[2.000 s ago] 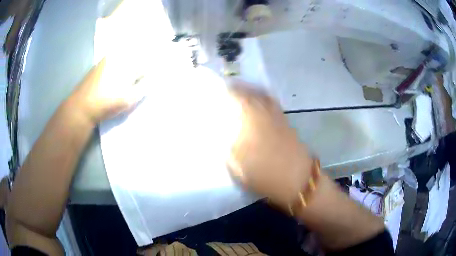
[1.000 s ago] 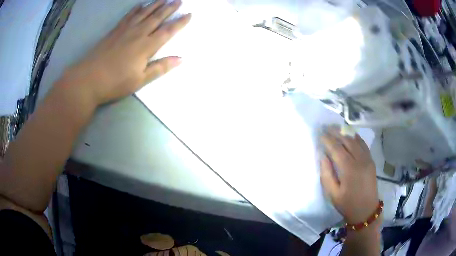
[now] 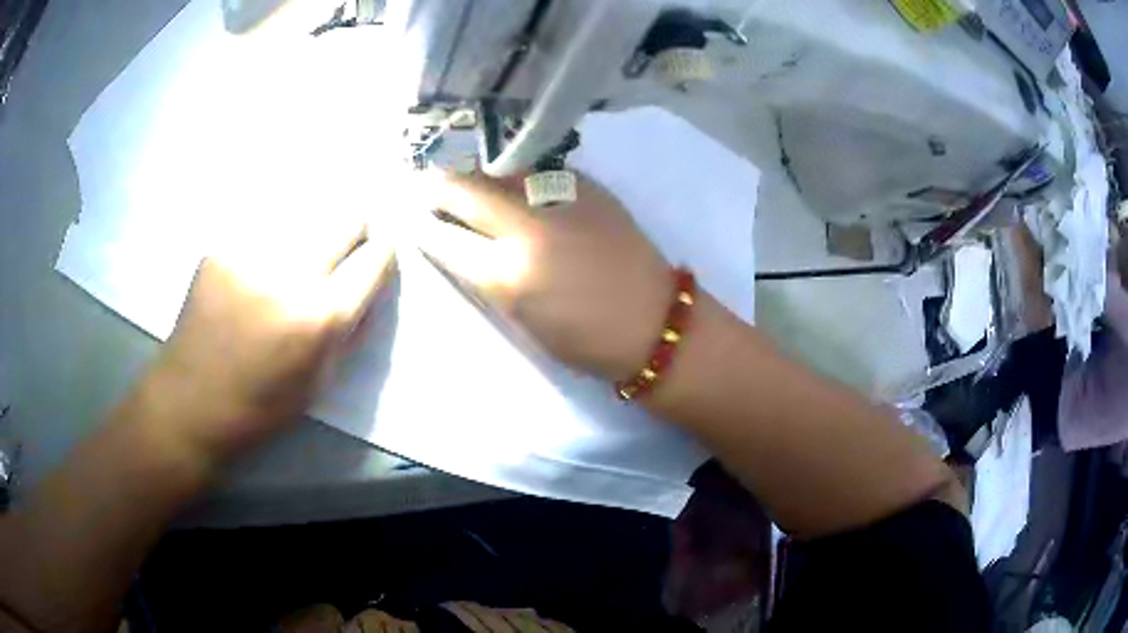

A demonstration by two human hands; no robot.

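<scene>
A large white fabric panel (image 3: 495, 427) lies across the machine bed, glaring under the lamp, with its lower edge over the table's front edge. It passes under the sewing machine's (image 3: 792, 87) head near the presser foot (image 3: 433, 136). My left hand (image 3: 278, 309) lies on the panel left of and below the foot, fingertips washed out by glare. My right hand (image 3: 557, 266) lies on the panel just below and right of the foot, fingers pointing at it. Both hands press the fabric near the foot; whether the fingers pinch it is hidden by glare.
A pale ribbed knob (image 3: 551, 187) is just above my right hand. A dark red-handled tool (image 3: 977, 210) lies by the machine's right end. White pieces (image 3: 971, 297) and hanging white cloth (image 3: 1079, 223) are at the right. The table's front edge (image 3: 334, 501) runs below the panel.
The view has shifted. My hands, apart on the panel a second ago, are now close together at the presser foot. The panel now spreads to both sides of the foot.
</scene>
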